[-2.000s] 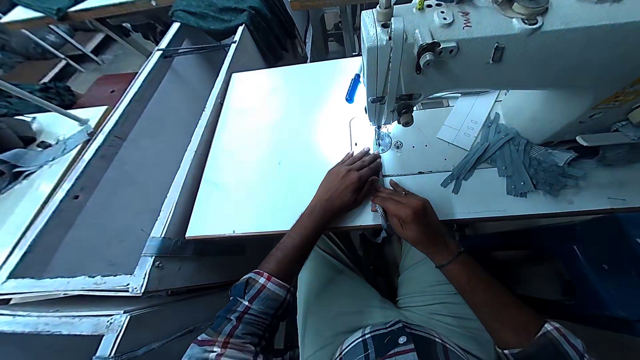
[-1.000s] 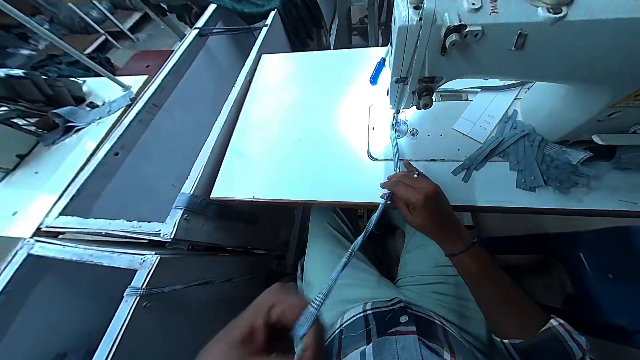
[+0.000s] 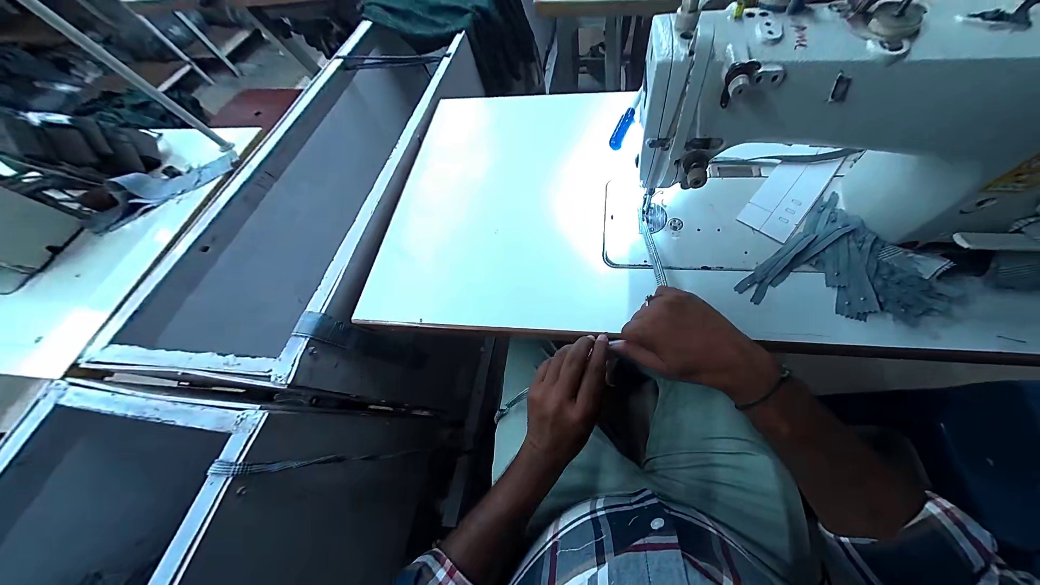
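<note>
A narrow grey fabric strip (image 3: 653, 253) runs from under the needle of a white industrial sewing machine (image 3: 812, 89) toward me. My right hand (image 3: 691, 337) is closed on the strip at the front edge of the white table (image 3: 496, 236). Just left of it and lower, my left hand (image 3: 569, 398) pinches the strip between thumb and fingers, and a length of it hangs out to the left over my lap. The part between the hands is mostly hidden. A pile of short grey fabric pieces (image 3: 861, 260) lies right of the needle.
A blue-handled tool (image 3: 622, 128) lies left of the machine head. A white card (image 3: 788, 199) rests behind the fabric pile. Grey metal-framed bins (image 3: 268, 211) stand left of the table, with another work surface (image 3: 73, 284) holding fabric beyond them. Dark green cloth (image 3: 463, 41) hangs at the back.
My left hand has come up from the lower left, where it was pulling the strip out, to beside my right hand. The right hand remains on the strip near the table edge.
</note>
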